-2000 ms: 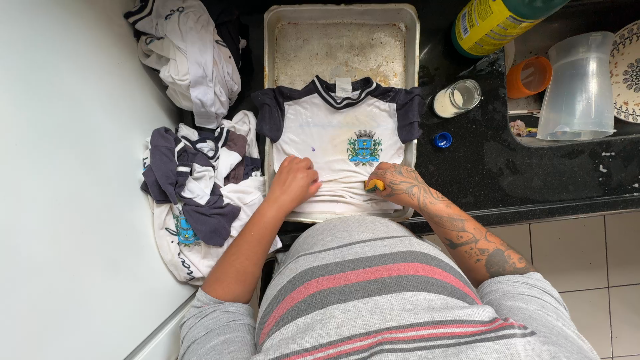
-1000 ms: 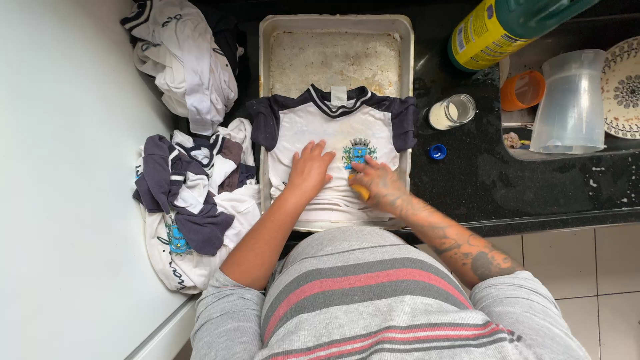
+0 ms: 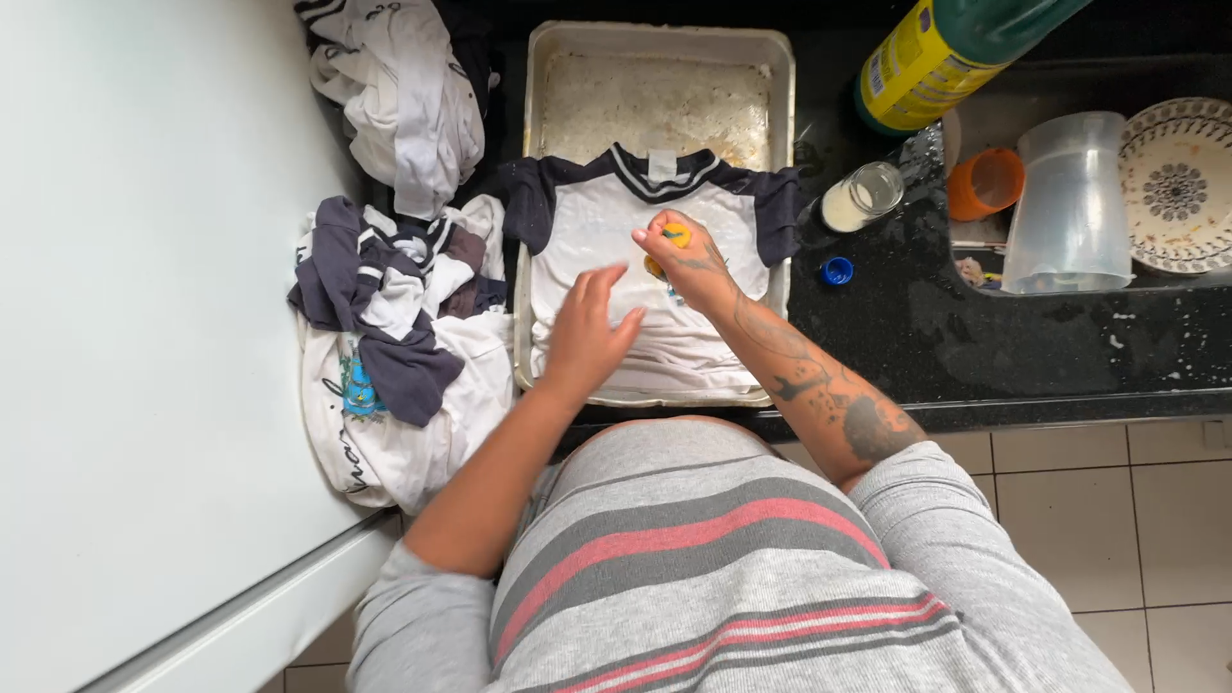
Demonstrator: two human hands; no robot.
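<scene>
A small white T-shirt with dark sleeves (image 3: 587,231) lies spread over a worn metal baking pan (image 3: 654,91), its collar toward the pan's far end. My right hand (image 3: 691,265) is closed around a small yellow brush-like object (image 3: 676,235), over the shirt's chest, and hides most of the blue crest. Whether the object touches the cloth cannot be told. My left hand (image 3: 592,332) is over the left-middle part of the shirt, fingers apart, holding nothing. The shirt's lower part is wrinkled near the pan's near edge.
Piled clothes (image 3: 404,327) lie left of the pan, with more white clothes (image 3: 404,106) beyond. To the right are a glass jar with white contents (image 3: 861,197), a blue cap (image 3: 836,270) and a green bottle (image 3: 914,77). The sink holds an orange cup (image 3: 987,183), a plastic container (image 3: 1068,202) and a plate (image 3: 1179,183).
My right hand has moved up from the shirt's lower right to its chest, still holding the yellow object. My left hand, resting on the shirt a second ago, has shifted toward me.
</scene>
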